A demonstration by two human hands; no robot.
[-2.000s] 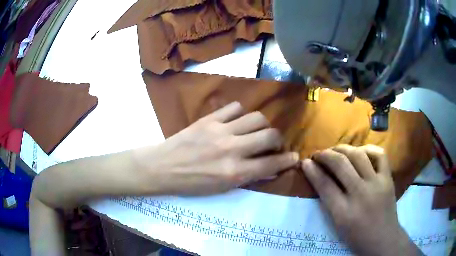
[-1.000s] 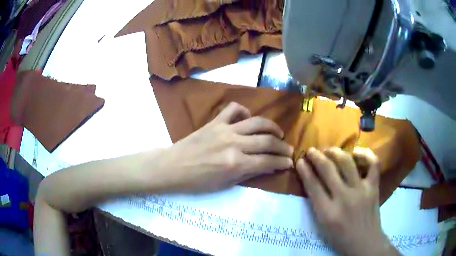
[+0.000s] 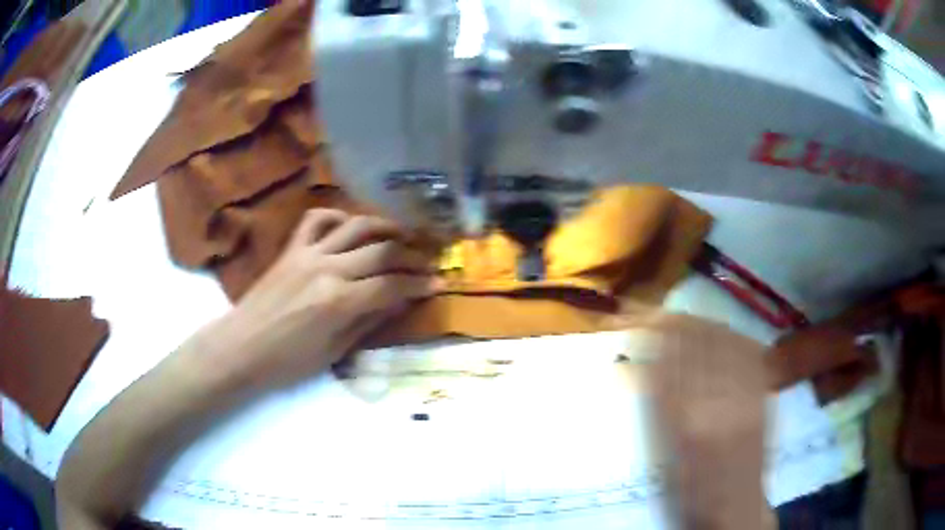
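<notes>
A rust-brown fabric piece [image 3: 487, 317] lies under the sewing machine head [image 3: 414, 114], with a folded edge running left to right just in front of the needle area. My left hand [image 3: 347, 274] lies on the fabric left of the needle, fingers bent; whether it pinches the cloth cannot be told. My right hand [image 3: 705, 378] is strongly blurred at the fabric's right end, its fingertips by the front edge; its grip cannot be told. The needle and presser foot are blurred in yellow lamp light.
Gathered rust-brown pieces [image 3: 244, 176] lie at the upper left. A flat cut piece [image 3: 52, 347] lies at the left edge. Red-handled snips [image 3: 751, 290] lie right of the machine, beside brown scraps [image 3: 829, 357]. Printed tape markings run along the near table edge.
The view has shifted right. The fabric's near part now shows a straight folded edge. My hands have moved apart, the left beside the needle and the right to the fabric's right end.
</notes>
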